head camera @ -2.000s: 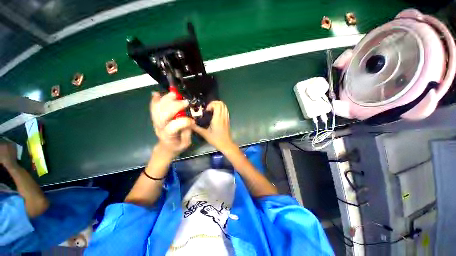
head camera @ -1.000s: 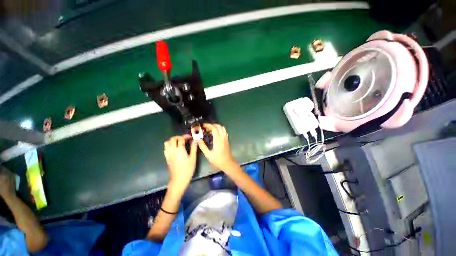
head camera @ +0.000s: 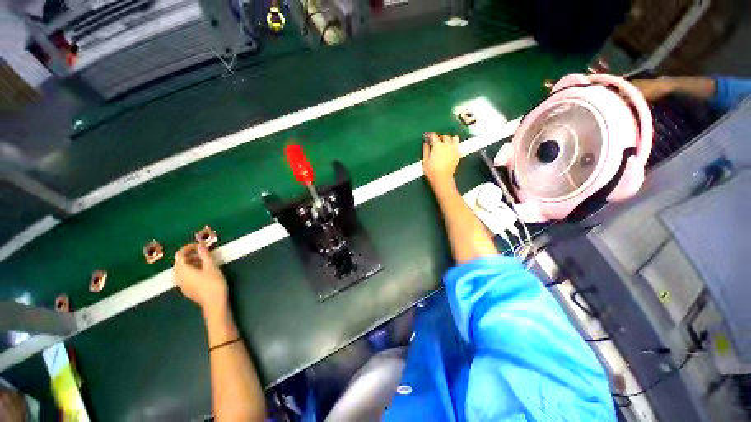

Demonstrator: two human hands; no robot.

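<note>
The toggle clamp fixture (head camera: pixel 329 235) stands on the bench with its red handle (head camera: pixel 299 164) up. Its nest (head camera: pixel 342 262) shows no copper part. My left hand (head camera: pixel 199 276) is at the belt's near white strip, beside a copper square part (head camera: pixel 206 237); its fingers look slightly apart and no part shows in them. My right hand (head camera: pixel 440 157) reaches over the belt right of the fixture, fingertips on a small dark-looking part (head camera: pixel 428 138), mostly covered by the fingers.
More copper parts (head camera: pixel 153 251) sit on the belt at left, and one (head camera: pixel 467 118) at right. A white adapter (head camera: pixel 491 206) and pink fan (head camera: pixel 568 152) stand at right. Another person's arm (head camera: pixel 679 86) is behind the fan. A yellow-green label (head camera: pixel 66 383) lies at lower left.
My hands have left the fixture nest and spread apart to the belt. The part from the nest is gone, and one more part sits at the left row's end. The handle stays up.
</note>
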